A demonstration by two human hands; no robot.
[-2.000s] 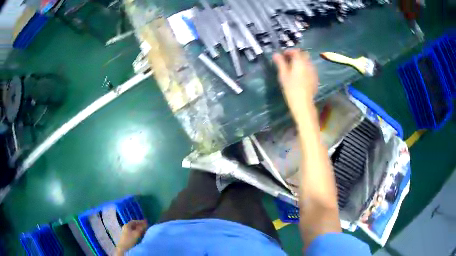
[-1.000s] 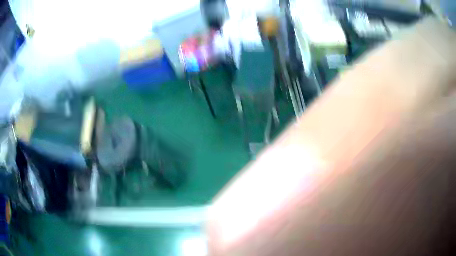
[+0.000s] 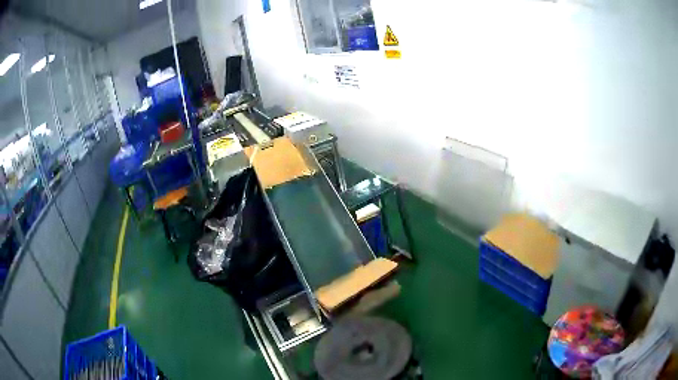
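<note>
No hand is in view. Nearest in front, at the bottom, is a round grey disc (image 3: 363,351) with a hole at its centre, cut off by the lower edge. Behind it a green conveyor belt (image 3: 320,226) runs away from me, with cardboard (image 3: 357,284) across its near end and more cardboard (image 3: 281,162) at its far end. A blue plastic basket (image 3: 111,349) at the lower left holds upright grey bars, partly cut off.
A black plastic bag (image 3: 249,237) stands left of the conveyor. Stacked blue crates (image 3: 514,274) with a cardboard top stand at the right. A colourful round stool (image 3: 586,340) is at the lower right. A small table (image 3: 372,194) stands beside the belt, and an orange-topped stool (image 3: 171,198) at the left.
My view has swung up from the bench, past a blurred close-up of skin, to the room and conveyor. Both hands, the bench tubes and the brush have left view.
</note>
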